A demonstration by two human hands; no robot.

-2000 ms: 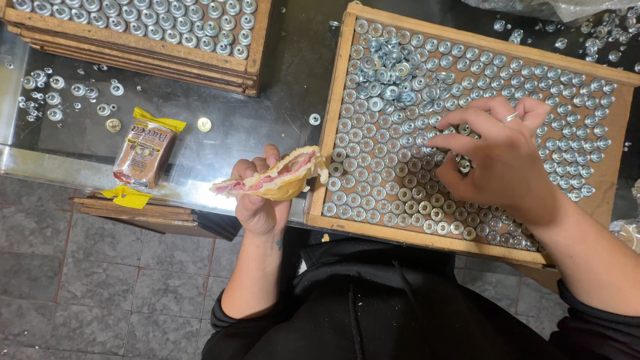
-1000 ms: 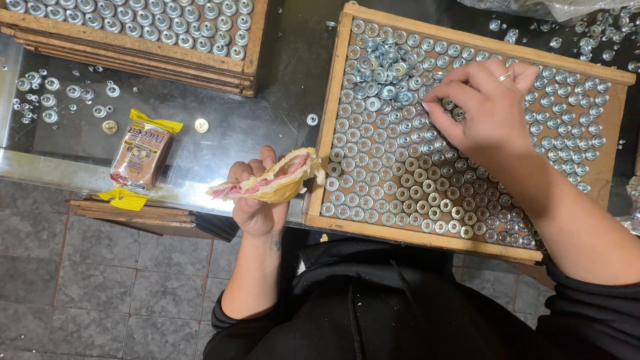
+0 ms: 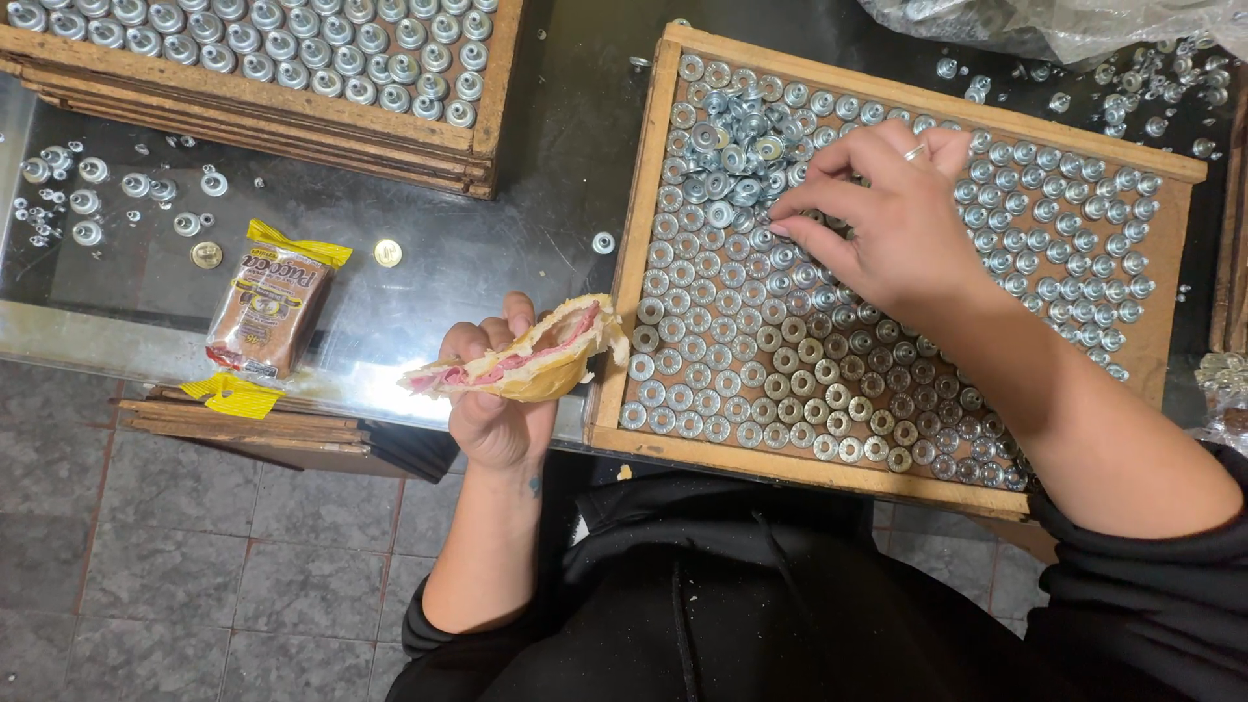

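My left hand (image 3: pixel 499 390) holds a partly eaten bread roll sandwich (image 3: pixel 531 363) with a pink filling, over the near edge of the table. A wooden-framed tray (image 3: pixel 829 471) lies at the right, with rows of small round metal parts (image 3: pixel 702 292) on its board. My right hand (image 3: pixel 873 210) is over the tray, thumb and forefinger close together at the edge of a loose heap of metal parts (image 3: pixel 731 146). Whether a part is between those fingertips cannot be seen. Toward the right, the parts stand with their stems up.
A stack of wooden trays (image 3: pixel 478 146) with more metal parts stands at the upper left. A wrapped snack bar (image 3: pixel 265 302), a coin (image 3: pixel 388 253) and loose parts (image 3: pixel 86 202) lie on the dark, shiny table. A clear plastic bag (image 3: pixel 1063 24) lies at the upper right. Wooden boards (image 3: pixel 263 429) show below the table edge.
My right hand has moved left and up across the tray since two seconds ago, to the edge of the heap. My left hand still holds the sandwich in about the same place.
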